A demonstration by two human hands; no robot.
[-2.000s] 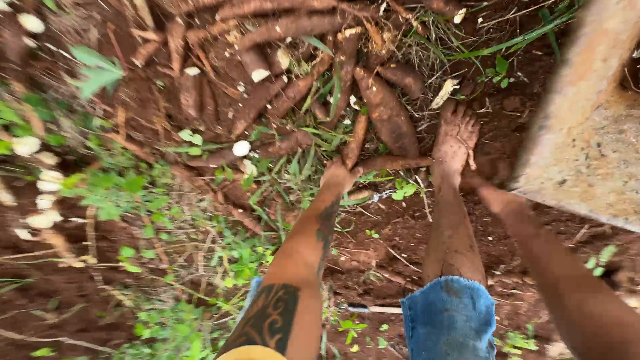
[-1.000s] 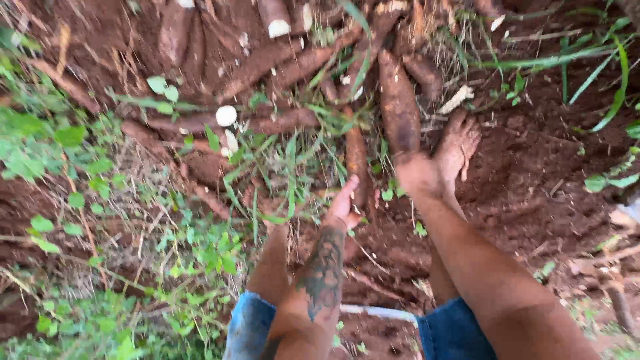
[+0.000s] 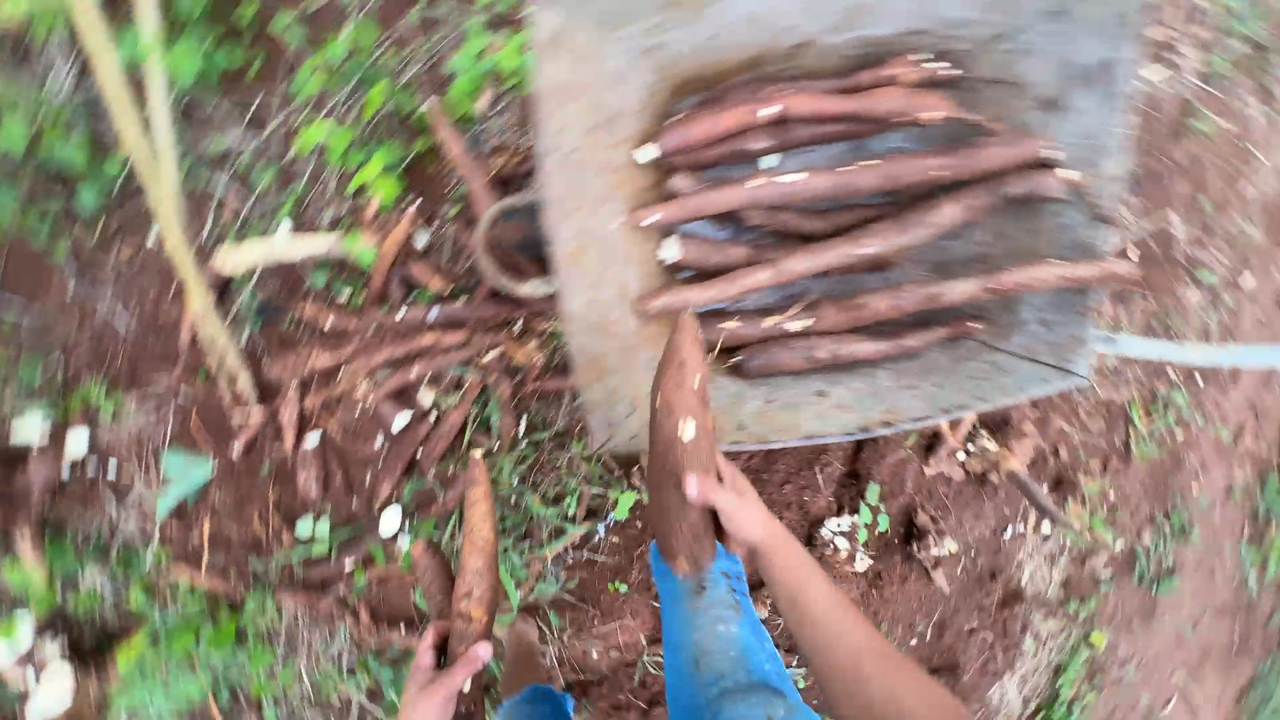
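My right hand (image 3: 728, 500) is closed around a thick brown cassava root (image 3: 684, 420), whose pointed end reaches the near edge of a worn metal wheelbarrow tray (image 3: 600, 250). At the lower left my left hand (image 3: 440, 675) grips a slimmer cassava root (image 3: 477, 550), held upright in the view, low over the ground. Several long cassava roots (image 3: 850, 185) lie side by side in the tray. The picture is blurred, and the lower end of the slimmer root is cut off by the frame.
More cassava roots (image 3: 400, 365) are heaped on the red soil left of the tray, with white cut pieces (image 3: 390, 520) scattered about. A pale stalk (image 3: 180, 230) stands at the upper left. A light bar (image 3: 1190, 350) sticks out from the tray's right side. Weeds (image 3: 200, 640) grow at the lower left.
My hands reached down to the roots on the ground; now each holds a root, and the right one is raised to the tray. The view has swung to the tray.
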